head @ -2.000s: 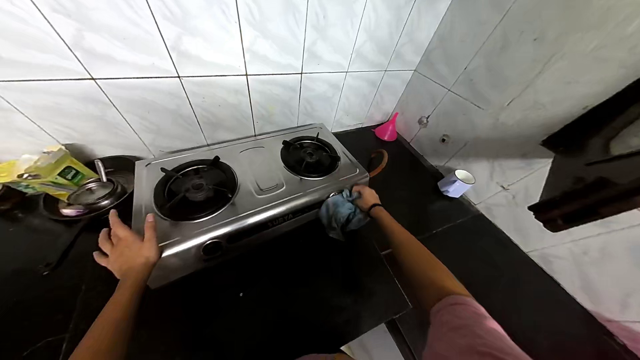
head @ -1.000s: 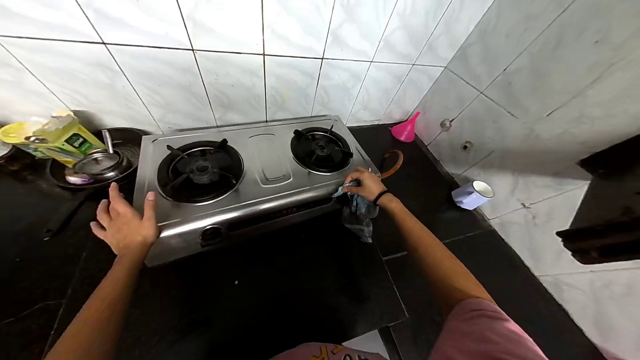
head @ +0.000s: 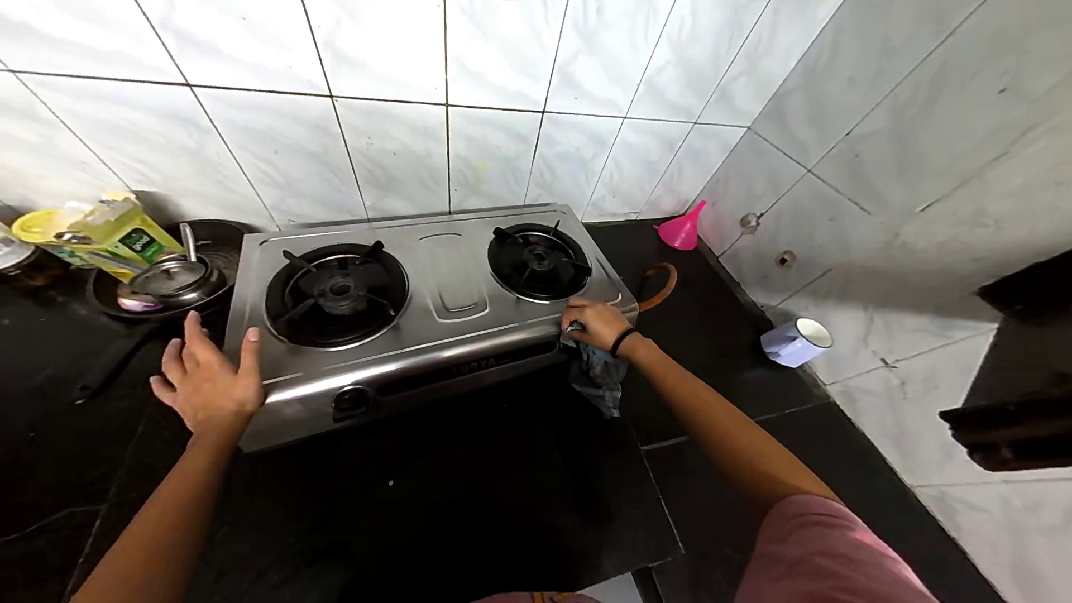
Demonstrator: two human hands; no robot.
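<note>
A stainless steel two-burner gas stove (head: 456,272) stands on the black stone counter. At its front right corner, my right hand (head: 596,325) grips a damp-looking grey-blue cloth (head: 599,377), which hangs down over the front edge. My left hand (head: 211,387) rests against the front left corner, fingers spread and holding nothing. The left burner (head: 338,293) and right burner (head: 540,260) carry black pan supports. A black control knob (head: 352,402) sits on the front panel near my left hand; the right end of the panel is partly hidden by the cloth.
A black pan (head: 230,243) at left holds a small steel pot (head: 172,280) and a yellow packet (head: 134,239). Right of the stove are an orange-brown hose (head: 662,286), a pink funnel (head: 682,228) and a pale enamel mug (head: 796,342). A dark ledge (head: 1013,419) juts in at far right.
My right hand remains at the stove's front right corner, its grip on the cloth changed; the cloth, bunched two seconds ago, now hangs down. My left hand stays at the left corner.
</note>
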